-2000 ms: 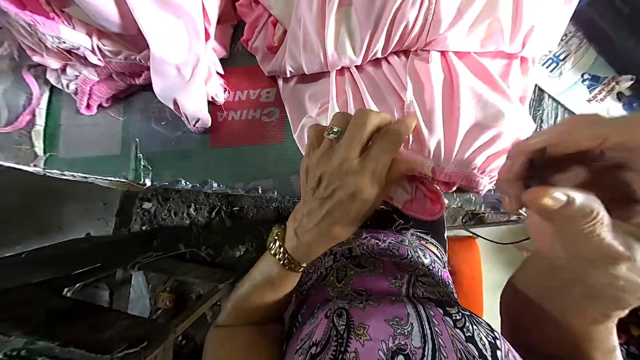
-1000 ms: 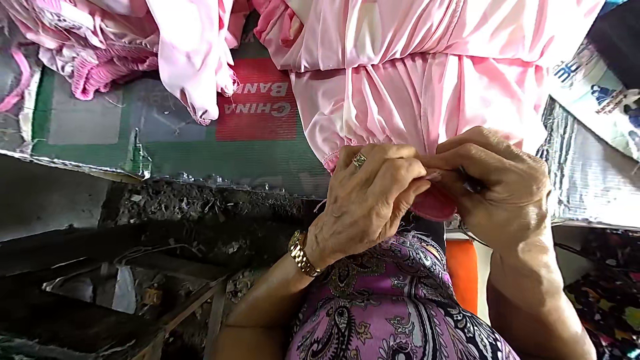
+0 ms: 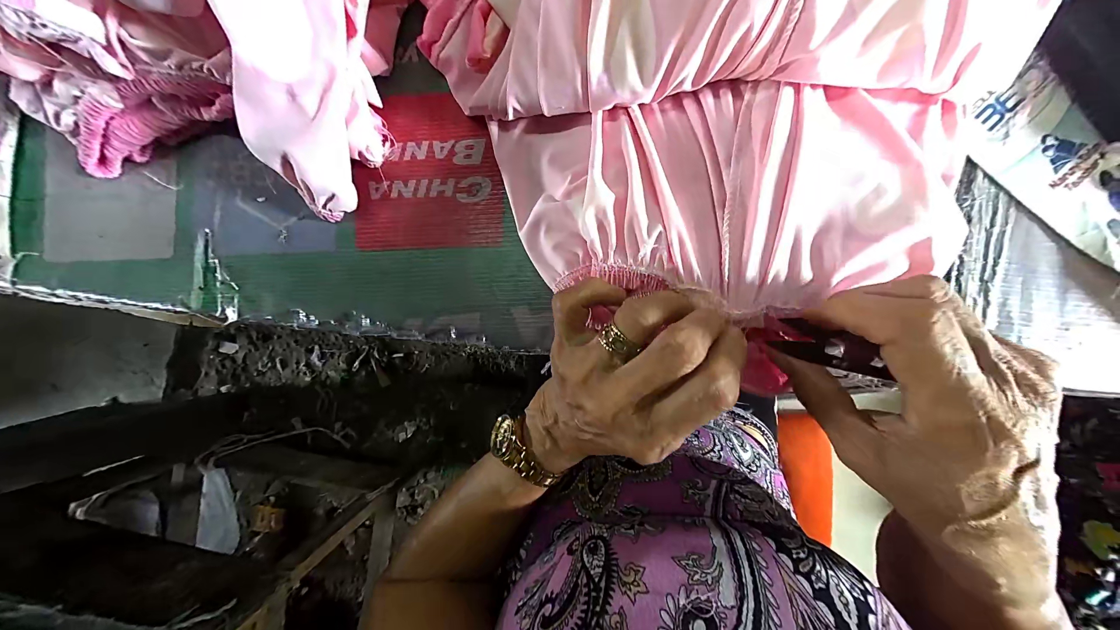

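Note:
Pink gathered fabric (image 3: 665, 192) spreads over the work surface in front of me. My left hand (image 3: 643, 372), with a ring and a gold-coloured watch, pinches the fabric's ribbed lower edge (image 3: 604, 278). To its right, my right hand (image 3: 936, 394) grips a small dark pair of thread snips (image 3: 836, 348), whose tips are at the seam between the two hands. A darker pink piece of cloth (image 3: 764, 363) hangs below the seam, partly covered by my fingers.
More pink garment pieces (image 3: 297, 96) are heaped at the upper left. The table is covered with a green printed sheet (image 3: 289, 289) that has a ragged front edge. A printed white sheet (image 3: 1041, 157) lies at the right. An orange object (image 3: 805, 472) shows below the table edge.
Two seconds ago my right hand was apart from the fabric at the right. It has come in to the seam beside my left hand, and the snips' tips are now at the edge.

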